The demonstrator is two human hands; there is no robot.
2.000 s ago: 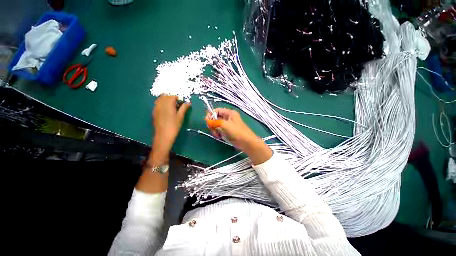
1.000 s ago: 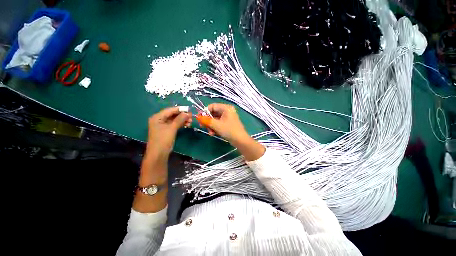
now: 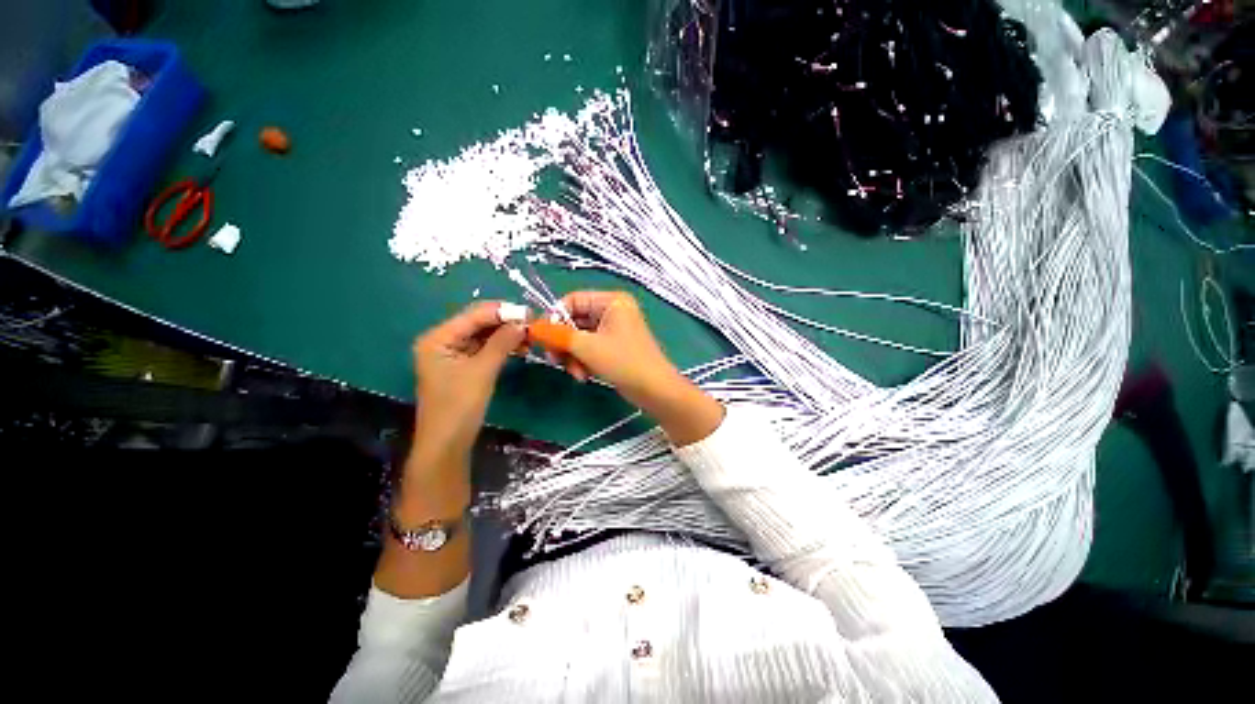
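Observation:
My left hand (image 3: 461,360), with a white wrap on a fingertip, meets my right hand (image 3: 603,340), which wears an orange finger cot (image 3: 552,334). The fingertips touch or nearly touch. Thin white cable ends (image 3: 534,286) stick out above my right fingers, which are closed on them. My left fingers are pinched; anything between them is too small to tell. A pile of tiny white connector housings (image 3: 461,206) lies just beyond my hands. The fan of white cables (image 3: 716,282) reaches the pile from the right.
More cable ends (image 3: 564,498) fan out near my lap. The thick white cable bundle (image 3: 1053,371) sweeps along the right. A black cable bundle (image 3: 874,110) in clear plastic lies at the back. Red scissors (image 3: 179,213) and a blue bin (image 3: 135,145) are at the left.
My left hand has come back from the pile to my right hand, and the fingertips have closed together. My right hand has shifted slightly left. The whole view has shifted a little.

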